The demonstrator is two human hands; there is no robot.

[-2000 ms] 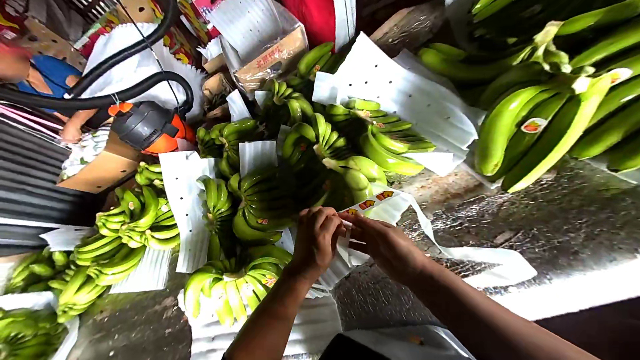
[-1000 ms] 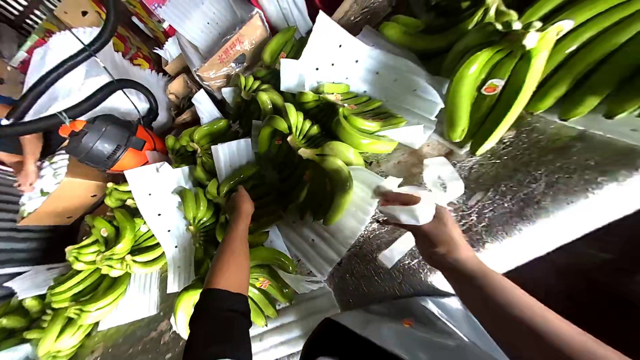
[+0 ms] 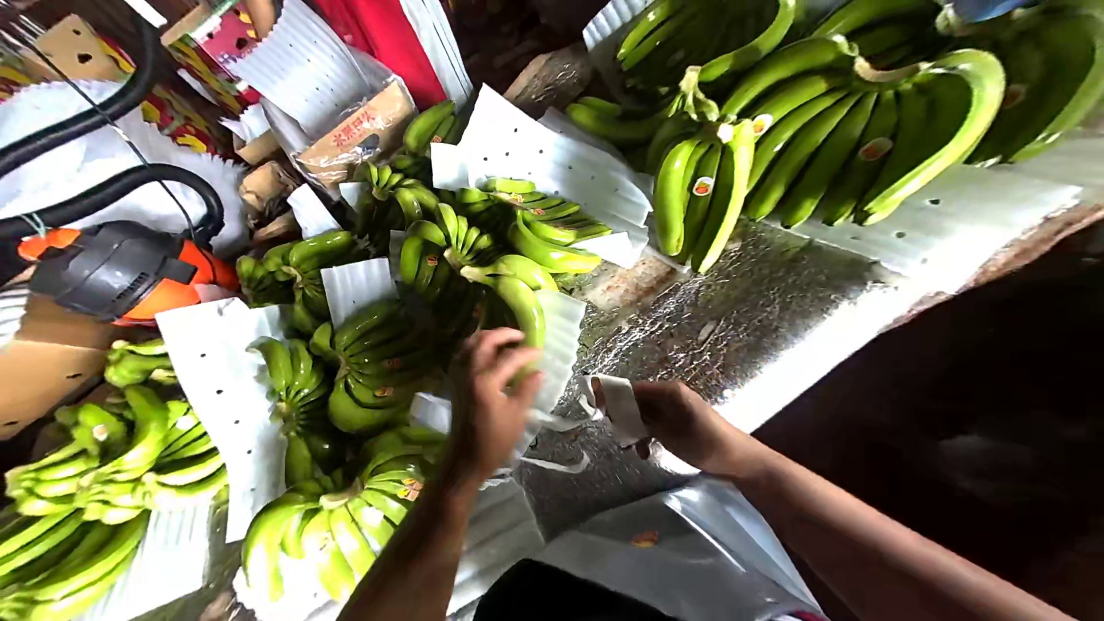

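Observation:
My left hand [image 3: 500, 401] is over a bunch of green bananas [image 3: 522, 302], its fingers apart; whether a sticker is on a fingertip cannot be told. My right hand [image 3: 668, 423] grips a white strip of sticker backing [image 3: 623, 410], with loose tape trailing toward the left over the wet surface. Around my left hand lie more green banana bunches [image 3: 379, 362], some bearing small stickers. A large banana bunch [image 3: 845, 129] with stickers lies at the upper right.
White perforated padding sheets [image 3: 226, 388] lie among the bunches. The wet work surface [image 3: 690, 319] has a bright edge, with a dark area beyond. A black and orange machine [image 3: 129, 272] with a hose, cardboard boxes [image 3: 52, 362] and a clear plastic sheet [image 3: 655, 552] are also around.
Two seconds ago both hands were together at the sticker strip. My left hand then went to the bananas, and has since moved right to another part of the pile. The strip stays in my right hand.

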